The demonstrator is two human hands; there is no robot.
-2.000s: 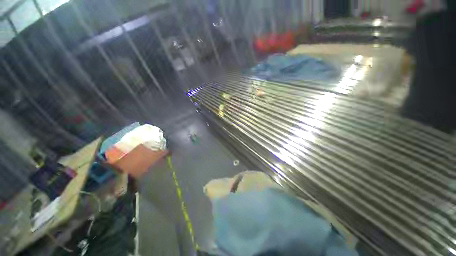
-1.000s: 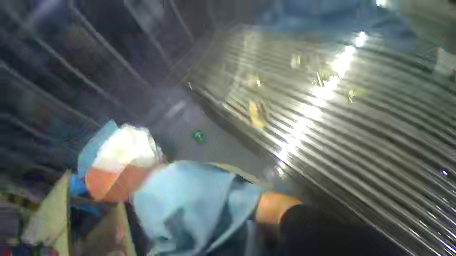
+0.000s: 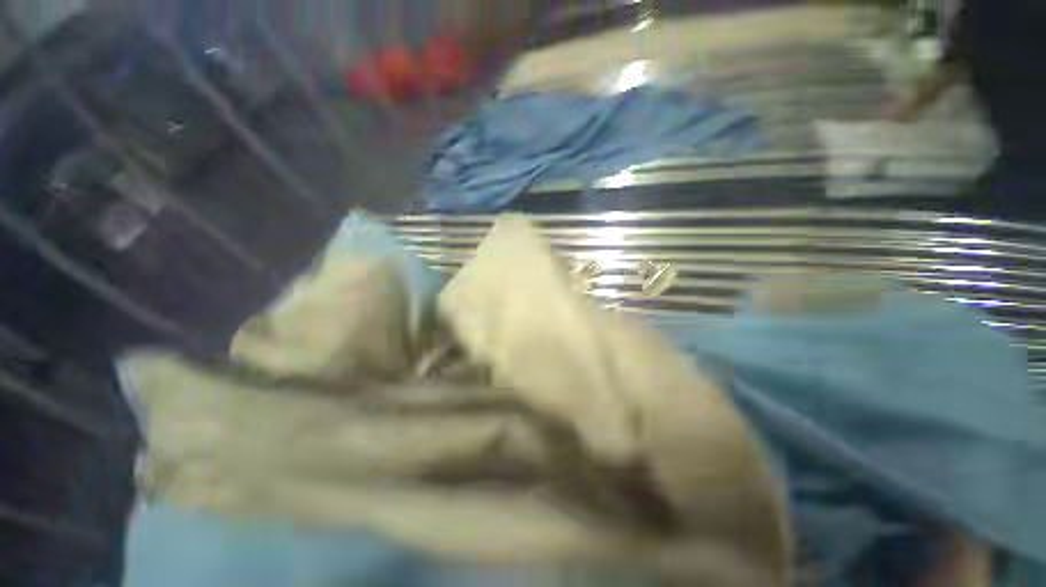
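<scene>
A bulky heap of beige fabric [image 3: 459,447] fills the lower middle, blurred and folded, with its top in front of the slatted metal table. Light blue fabric [image 3: 906,401] lies spread at the right, partly over the table's slats; more light blue shows below and behind the beige. A small blurred skin-toned patch at the bottom right looks like part of my right hand or forearm [image 3: 961,564]; its fingers and grip cannot be made out. My left hand is not visible.
The slatted metal table [image 3: 711,239] runs across behind the heap. On it lie blue fabric [image 3: 574,138], cream fabric [image 3: 734,44] and white fabric [image 3: 912,149]. A dark shape, seemingly a person, stands at the upper right. Red objects [image 3: 413,69] are at the back.
The view has swung right towards the table. The light blue and beige fabric now fills the foreground, higher and beside the slats. The orange bin and white fabric at left have left view.
</scene>
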